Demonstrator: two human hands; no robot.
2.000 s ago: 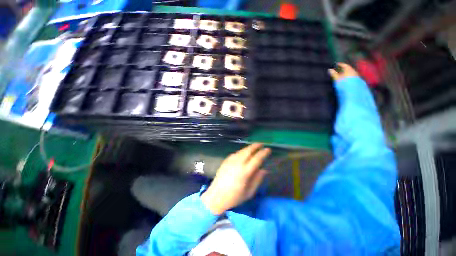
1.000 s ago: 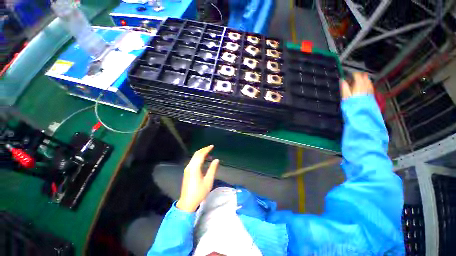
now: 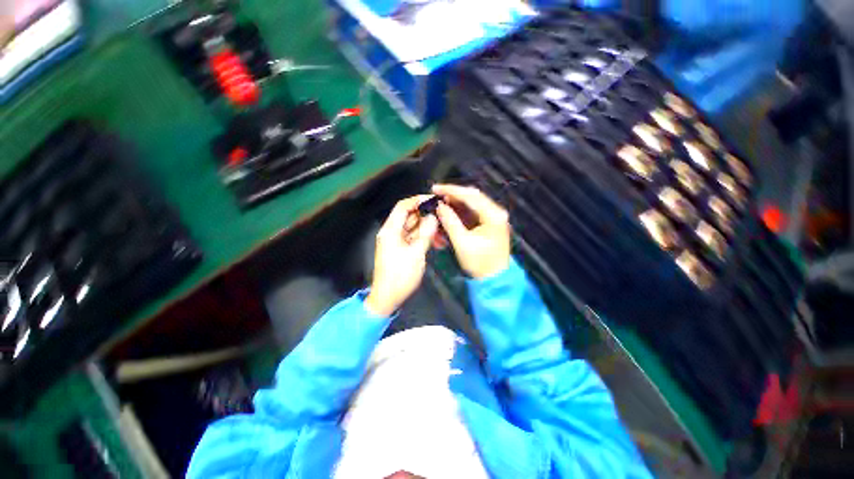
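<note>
My left hand [image 3: 401, 254] and my right hand [image 3: 477, 230] meet in front of my body. Their fingertips hold a small dark part [image 3: 429, 204] between them. Fingers hide most of it. The press fixture [image 3: 281, 150] stands on the green bench ahead to the left, with its thick red handle [image 3: 234, 77] upright. The blister tray stack [image 3: 581, 187] is at the right, its top tray holding rows of beige square parts [image 3: 676, 203]. The picture is blurred.
A black gridded tray [image 3: 75, 224] with a few shiny parts lies on the bench [image 3: 178, 178] at left. A blue box unit [image 3: 426, 56] with a cable stands behind the tray stack. A person's blue sleeve [image 3: 730, 47] shows at upper right. A red tag [image 3: 773, 219] is at far right.
The view has swung left. My right hand has left the far-right tray and come to my left hand in front of my body. Both now hold a small dark part.
</note>
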